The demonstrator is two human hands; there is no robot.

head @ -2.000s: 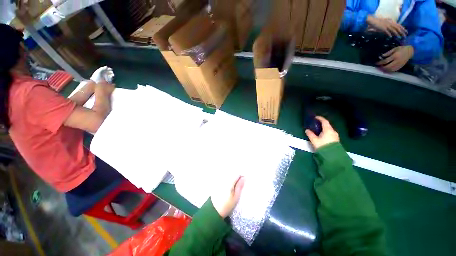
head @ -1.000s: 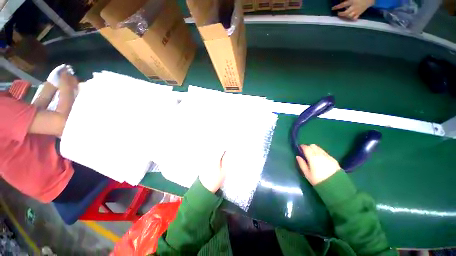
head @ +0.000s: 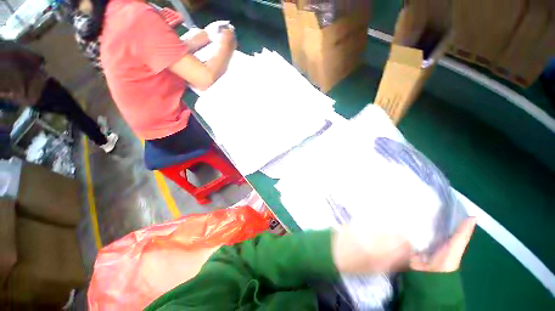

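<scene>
A dark neckband device [head: 414,167] shows through a clear, white-glaring bubble bag [head: 453,203] above the bench. My right hand [head: 450,246] holds the bagged device at its near right end, with its thumb side up. My left hand [head: 371,249] is blurred and lies over the bag's near part, its fingers close to my right hand. Bag film hangs below my left hand. The glare hides the bag's edges and part of the device. A stack of white sheets or bags [head: 261,115] lies on the bench to the left.
Open brown cartons stand on the green conveyor, one at the top centre [head: 335,45] and one further right [head: 398,82]. A seated worker in a red shirt [head: 143,67] is at left on a red stool [head: 204,173]. A red plastic bag [head: 164,255] lies beside my lap.
The neckband, earlier loose in my right hand over the bench, is now inside the bag. My hands have come together. The view has swung left.
</scene>
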